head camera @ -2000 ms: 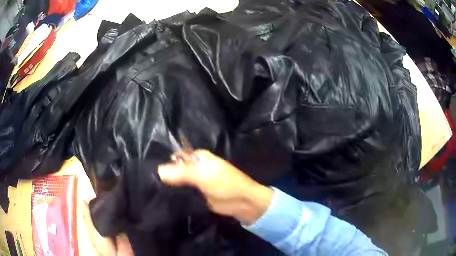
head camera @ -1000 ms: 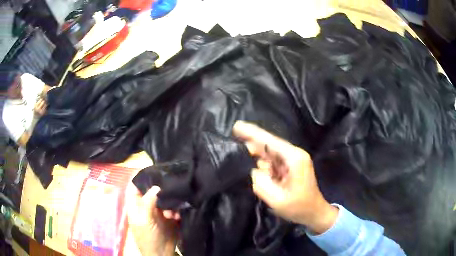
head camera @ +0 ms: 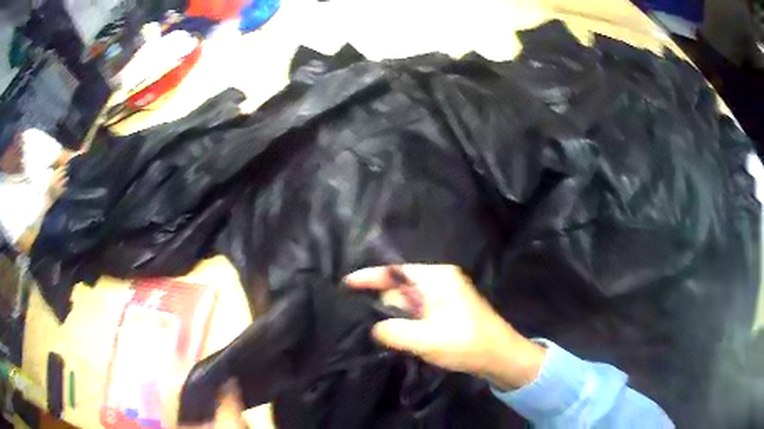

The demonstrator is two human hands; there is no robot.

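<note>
A black, shiny, creased leather jacket [head camera: 360, 184] lies heaped across the middle of the view, with other black leather garments at the right. My left hand [head camera: 228, 410] is blurred and partly cut off by the bottom edge; its fingers are at a raised edge of the black cloth. My right hand [head camera: 444, 318] is over the jacket's lower part, thumb and index finger apart, other fingers curled. Something small and dark shows inside the right fist, too blurred to name with certainty.
A red and white printed plastic packet [head camera: 159, 352] lies on the pale yellowish table [head camera: 419, 25] at the left. A person in white [head camera: 29, 184] shows at the left edge. Red and white items [head camera: 167, 67] and a blue item [head camera: 259, 13] lie at the upper left.
Since one second ago, my right hand has moved down and my left hand lower, towards the bottom edge. The cloth edge at my left hand hangs lower. The view has shifted slightly.
</note>
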